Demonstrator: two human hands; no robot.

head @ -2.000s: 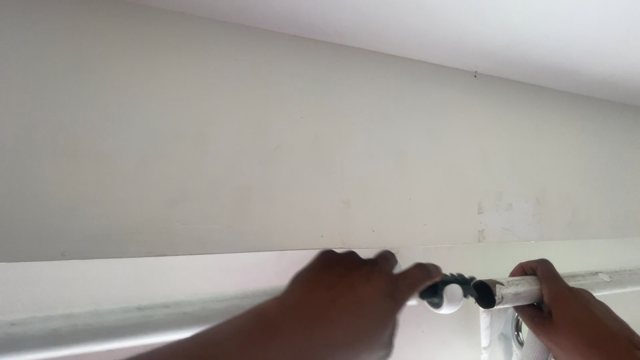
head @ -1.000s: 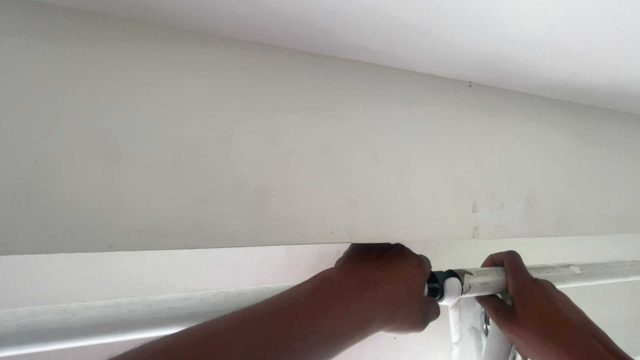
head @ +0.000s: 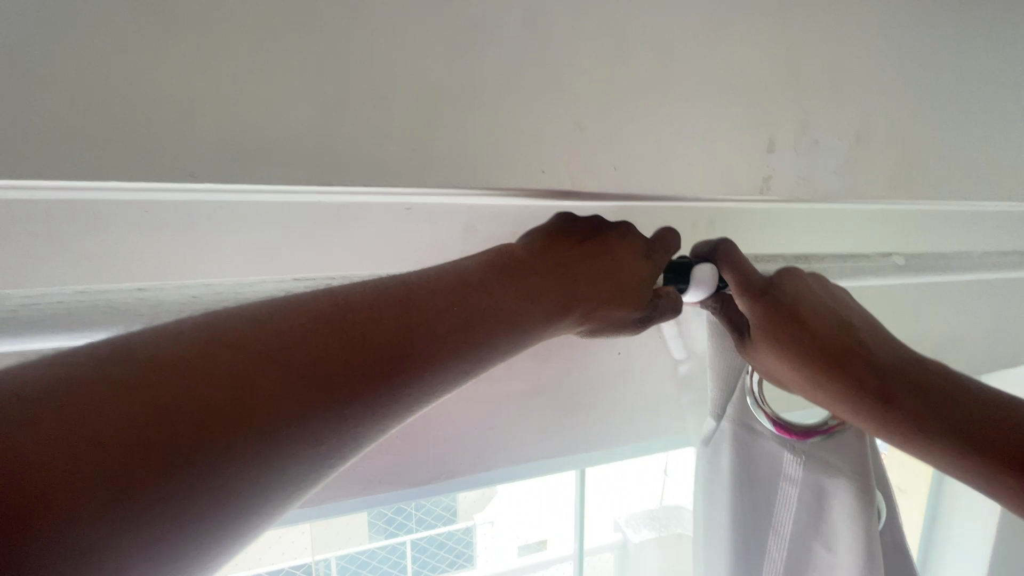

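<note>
My left hand (head: pixel 612 276) grips a black fitting (head: pixel 678 274) at its left side, thumb and fingers around it. A rounded white piece (head: pixel 702 282) sits against the black fitting, between my two hands. The fingers of my right hand (head: pixel 768 296) pinch the right side of this joint from above and below. Below my right hand hangs a pale grommet curtain (head: pixel 788 496), with a shiny metal grommet ring (head: pixel 792 432) near my wrist. My hands hide much of the joint.
A white pipe or rail (head: pixel 920 266) runs along the wall to the right, and a similar pale length (head: pixel 160 308) lies behind my left arm. A wall ledge (head: pixel 320 194) crosses above my hands. Below is a bright window (head: pixel 580 512) with railings outside.
The open pipe end seen two seconds ago no longer shows; my hands have come closer together around the joint. The view has tilted down, bringing the window and more curtain into sight.
</note>
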